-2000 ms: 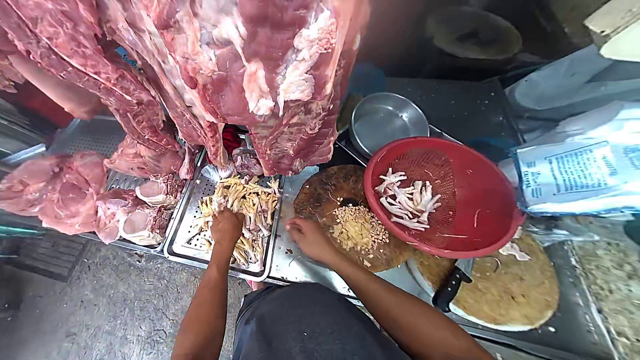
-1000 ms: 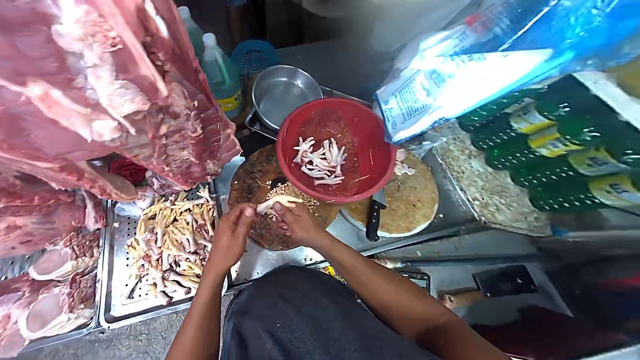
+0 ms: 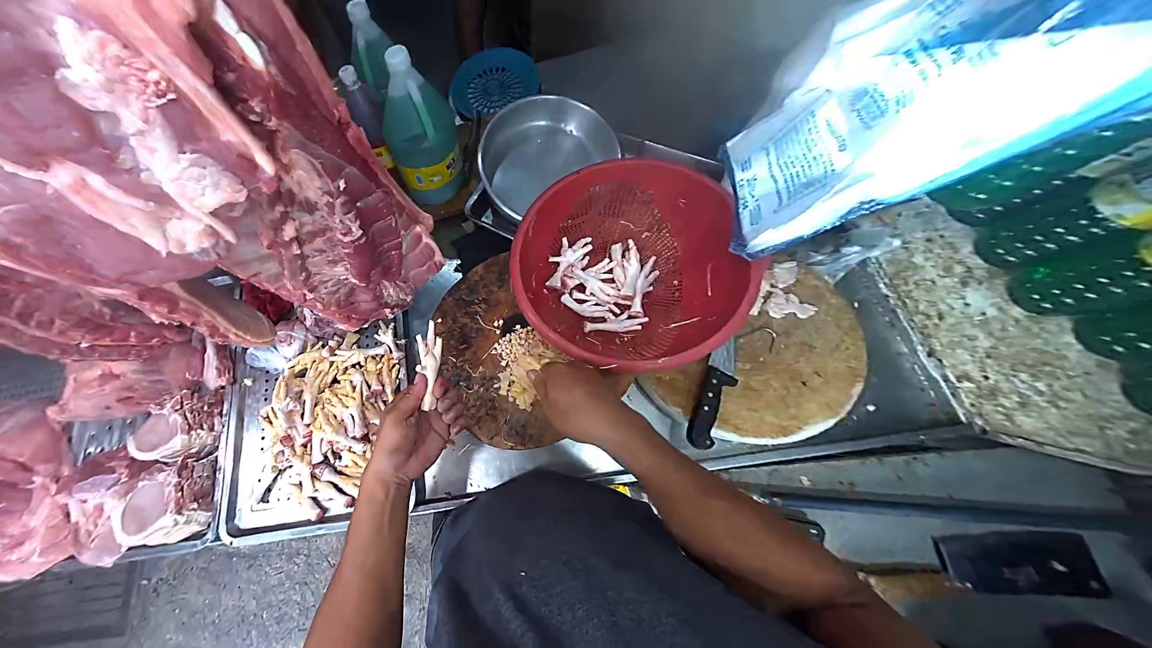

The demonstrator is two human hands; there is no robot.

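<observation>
My left hand (image 3: 412, 432) holds a pale chicken foot (image 3: 430, 360) upright, between the feet tray and the dark round chopping board (image 3: 463, 333). Over that board, at a pile of yellowish peeled skin scraps (image 3: 522, 369), is my right hand (image 3: 580, 400); its fingers are partly hidden, so I cannot tell if it grips anything. A perforated metal tray (image 3: 236, 477) at the left bears many yellow chicken feet (image 3: 333, 405). The red plastic colander (image 3: 720, 297) beyond my right hand holds several whitish feet (image 3: 616, 283).
Large cuts of raw meat (image 3: 297, 180) hang at the left. A black-handled knife (image 3: 711, 405) rests on a second round board (image 3: 810, 360). Behind stand a metal pan (image 3: 544, 148) and green-tinted bottles (image 3: 421, 135). A plastic bag (image 3: 837, 135) hangs at the upper right, near green bottles (image 3: 1071, 243).
Two seconds ago my left hand was in the tray of feet; one second ago both hands were together at a foot. Now they are apart, the right over the scraps. The view has shifted right.
</observation>
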